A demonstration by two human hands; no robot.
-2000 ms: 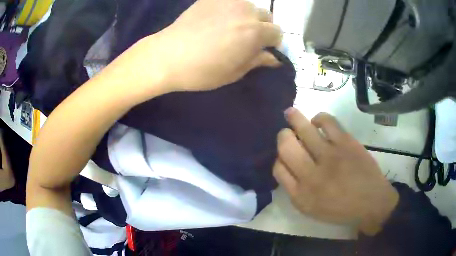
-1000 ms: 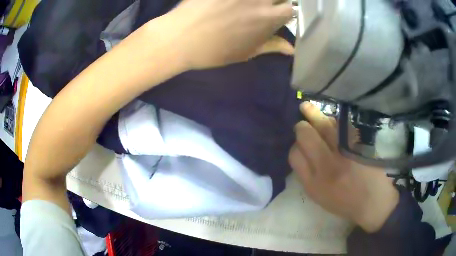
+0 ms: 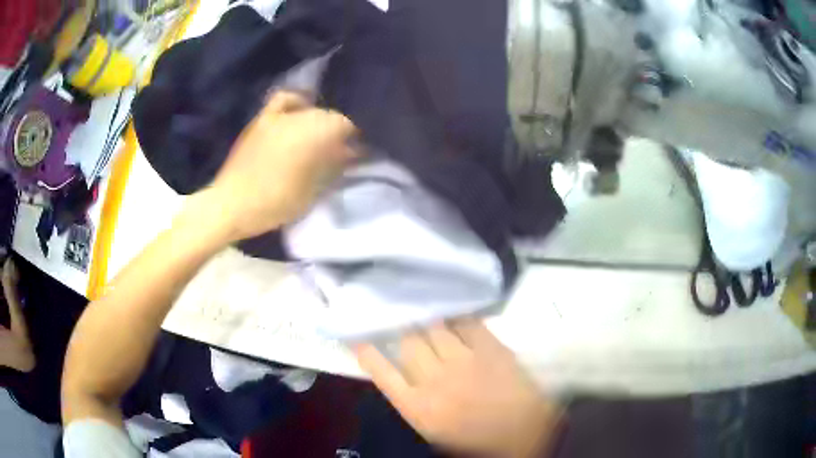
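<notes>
The navy cloth (image 3: 429, 80) lies across the sewing table and runs under the machine head (image 3: 546, 80). A white panel (image 3: 403, 250) joined to it lies folded in front, its right end edged in navy. My left hand (image 3: 291, 165), slightly blurred, is closed on the cloth where the navy meets the white panel; its fingertips are partly hidden. My right hand (image 3: 461, 385) is blurred at the table's front edge. Its fingers touch the lower edge of the white panel; I cannot tell whether they grip it.
Black-handled scissors (image 3: 711, 291) lie at right beside a white oval pad (image 3: 747, 210). A purple machine part (image 3: 40, 139) and a yellow cone (image 3: 103, 67) are at upper left. Navy and white pieces (image 3: 233, 385) hang below the table edge. Another person's arm (image 3: 13, 326) shows at far left.
My left hand has moved left and down from beside the machine head to the white panel. My right hand has moved from near the needle to the table's front edge.
</notes>
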